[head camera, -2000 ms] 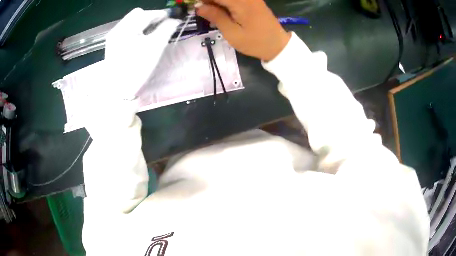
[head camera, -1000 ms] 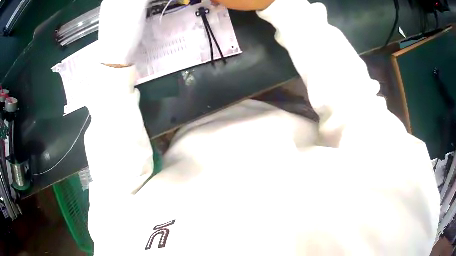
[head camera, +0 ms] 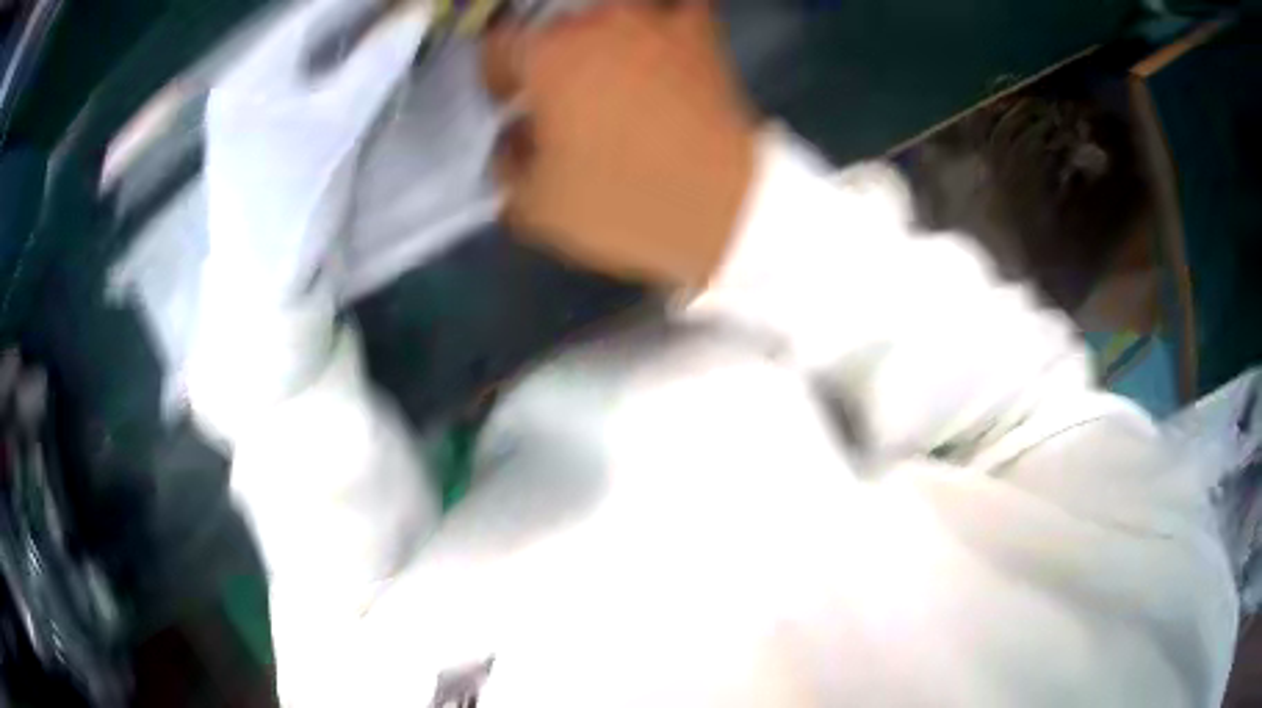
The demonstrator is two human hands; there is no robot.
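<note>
The white housing shell (head camera: pixel 415 187) lies on the dark green bench in front of me, blurred and partly covered by my hands. My gloved left hand (head camera: pixel 298 132) is over its left and middle part, fingers at the top edge of the picture. My bare right hand (head camera: pixel 623 138) is at the shell's right part, its fingers curled and pointing left. A small yellowish thing (head camera: pixel 471 14) shows between the hands at the top edge, too blurred to name. I cannot tell which hand grips it.
Blurred long parts (head camera: pixel 62 553) are stacked at the far left. Part of a green basket (head camera: pixel 249 616) shows below the bench at left. A brown-edged dark panel (head camera: pixel 1174 249) stands at the right, with pale long parts (head camera: pixel 1232 443) below it.
The whole view has shifted and blurred. My right hand, mostly cut off at the top edge a second ago, is now lower and over the shell's right part. The black leads no longer show.
</note>
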